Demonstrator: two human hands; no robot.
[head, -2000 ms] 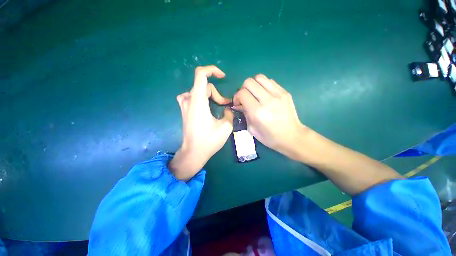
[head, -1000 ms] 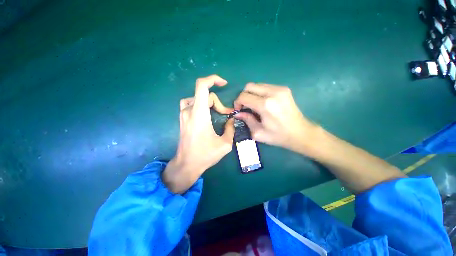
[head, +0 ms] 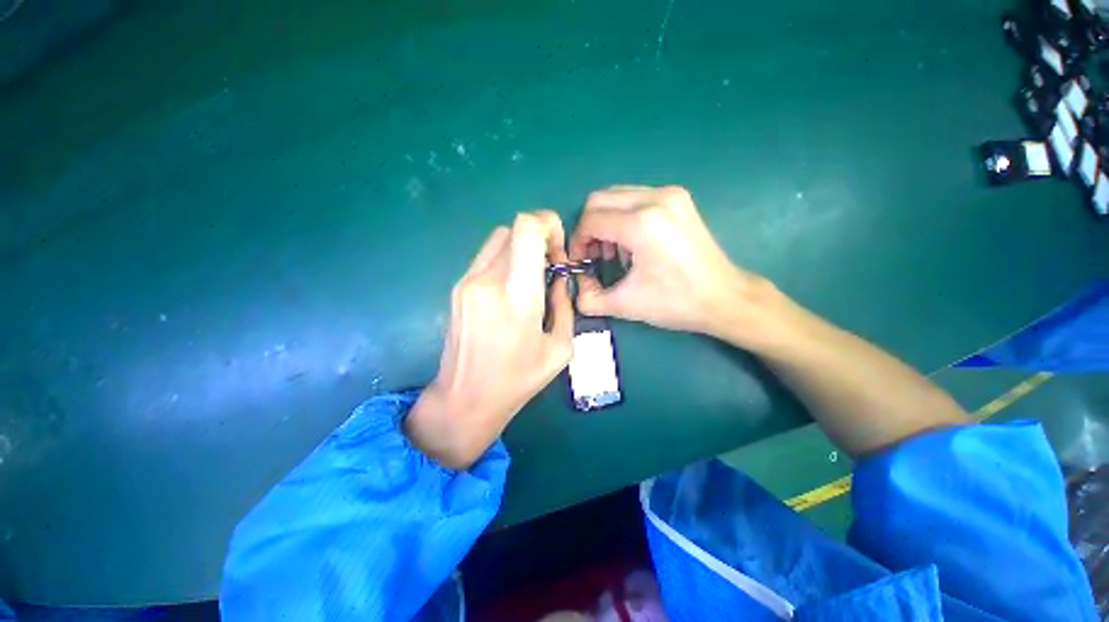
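A black phone body [head: 596, 368] with a white area lies on the green bench, its upper end partly hidden by my hands. A small dark part [head: 569, 269] with a shiny edge is pinched between the fingertips of both hands above the phone's top end. My left hand [head: 501, 328] holds it from the left, fingers bent together. My right hand [head: 663, 261] holds it from the right, thumb and fingers curled. Whether the small part touches the phone body cannot be told.
A pile of black phones with white patches [head: 1073, 122] lies at the top right of the green bench [head: 304, 158]. One phone [head: 1014, 160] lies at the pile's left edge. The bench's front edge is near my sleeves, with floor and a yellow line [head: 821, 493] beyond it.
My left index finger, raised before, has folded down beside the others. My right hand has turned slightly. The small part is now visible across both fingertips. The phone body has shifted slightly on the bench.
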